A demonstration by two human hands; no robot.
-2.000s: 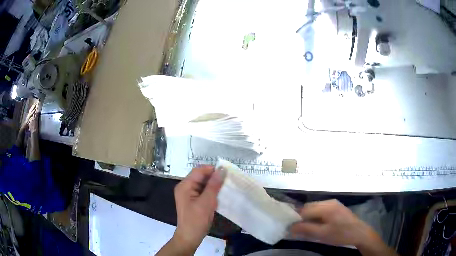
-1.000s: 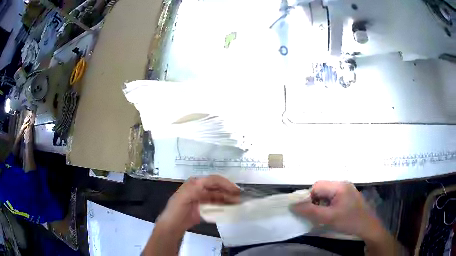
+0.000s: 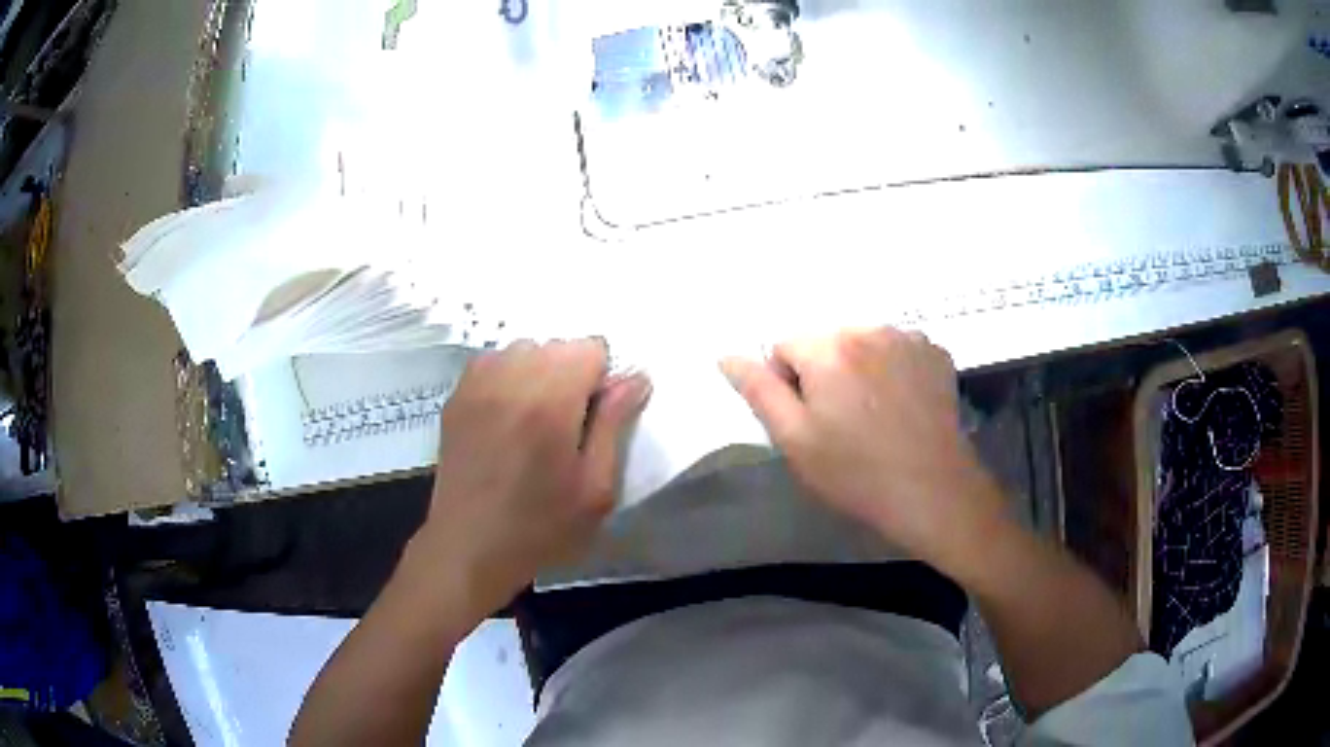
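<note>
A white fabric piece [image 3: 678, 416] lies over the front edge of the white machine table, its lower part hanging below the rim. My left hand [image 3: 533, 438] presses on its left side, thumb and fingers close together. My right hand [image 3: 861, 423] presses on its right side, thumb pointing inward. The cloth's edges under both hands are hidden. A fanned stack of white pieces [image 3: 248, 285] lies on the table left of my left hand.
A brown cardboard sheet [image 3: 124, 263] lies at the left. Machine plate parts [image 3: 729, 51] show at the top. A ruler scale [image 3: 1138, 275] runs along the front edge. A brown-rimmed basket [image 3: 1145, 511] with dark patterned cloth and white thread stands lower right.
Both hands have moved up from below the table edge and brought the fabric piece onto the rim. The view has shifted right, showing more of the basket.
</note>
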